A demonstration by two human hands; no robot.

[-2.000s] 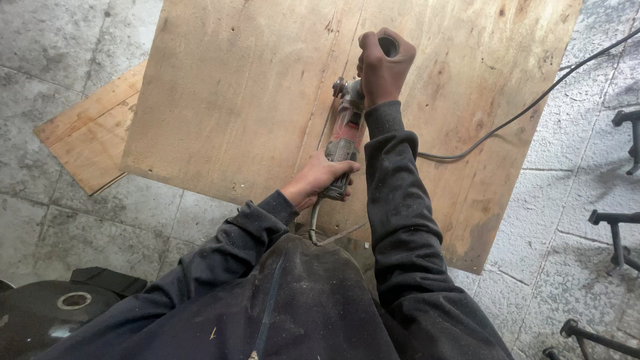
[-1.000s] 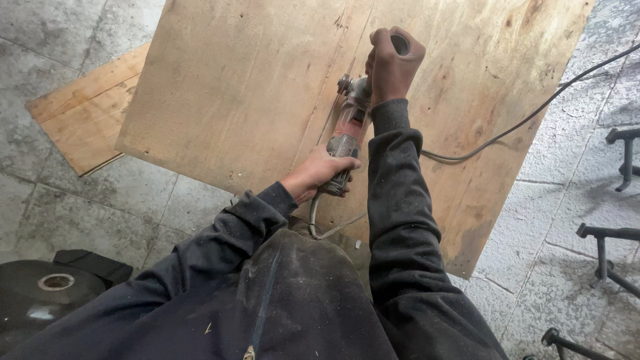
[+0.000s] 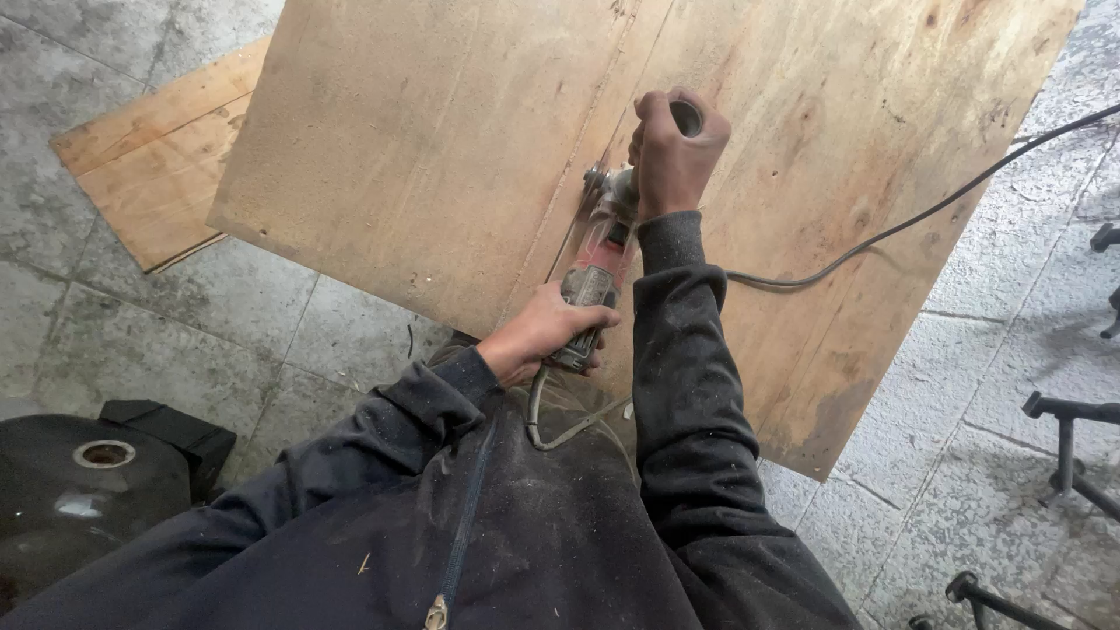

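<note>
A worn red and grey angle grinder (image 3: 600,262) stands on edge over a large plywood sheet (image 3: 420,157), its thin disc seen nearly edge-on along a line in the wood. My left hand (image 3: 556,328) is wrapped around the rear of its body. My right hand (image 3: 678,149) grips the grinder's side handle, whose dark round end (image 3: 685,119) shows at the top of the fist. From the rear of the tool a power cord (image 3: 535,420) loops over my lap. Where the disc meets the wood is partly hidden.
A smaller plywood piece (image 3: 166,166) lies partly under the sheet at left. A black cable (image 3: 831,273) crosses the sheet toward the right. Black metal stands or legs (image 3: 1063,437) are on the tiled floor at right. A dark round object with a central hole (image 3: 52,472) is at lower left.
Both hands keep hold of the grinder. The hands and tool have moved slightly down toward my body across the sheet, while the view has shifted a little.
</note>
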